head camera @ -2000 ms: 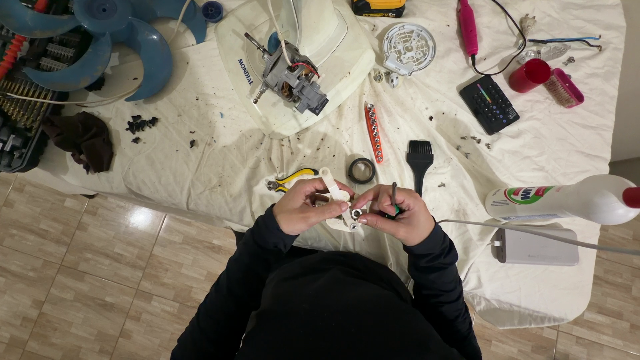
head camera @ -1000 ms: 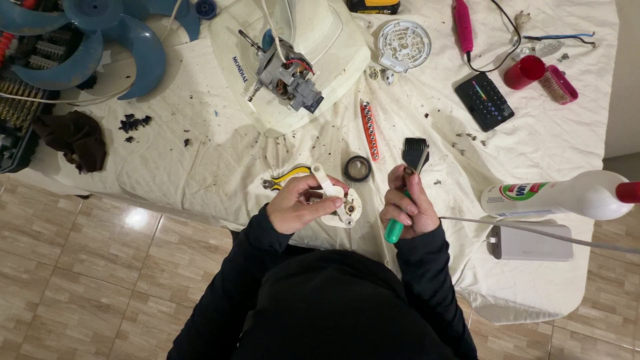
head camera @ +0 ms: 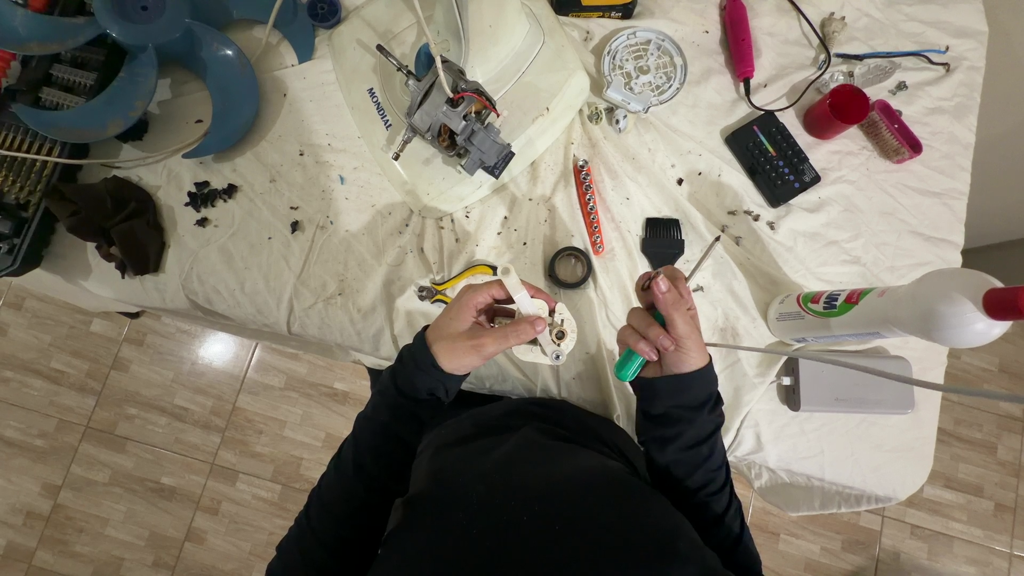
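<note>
My left hand holds a white plastic fan part with a pale arm across it and a small metal bushing. Closed around a green-handled screwdriver is my right hand; its metal shaft points up and right, and a small dark ring-like piece sits at the fingertips. Yellow-and-black pliers lie just beyond my left hand. Between and beyond the hands is a roll of black tape. A black brush lies beyond my right hand.
A fan motor rests on a white Mondial base. Blue fan blades and a dark cloth are at left. An orange socket rail, a black keypad, a white bottle and a grey power bank are also on the cloth.
My right hand has moved away from the white part, to the right, with the screwdriver. The small dark piece now shows at its fingertips. My left hand has kept its hold.
</note>
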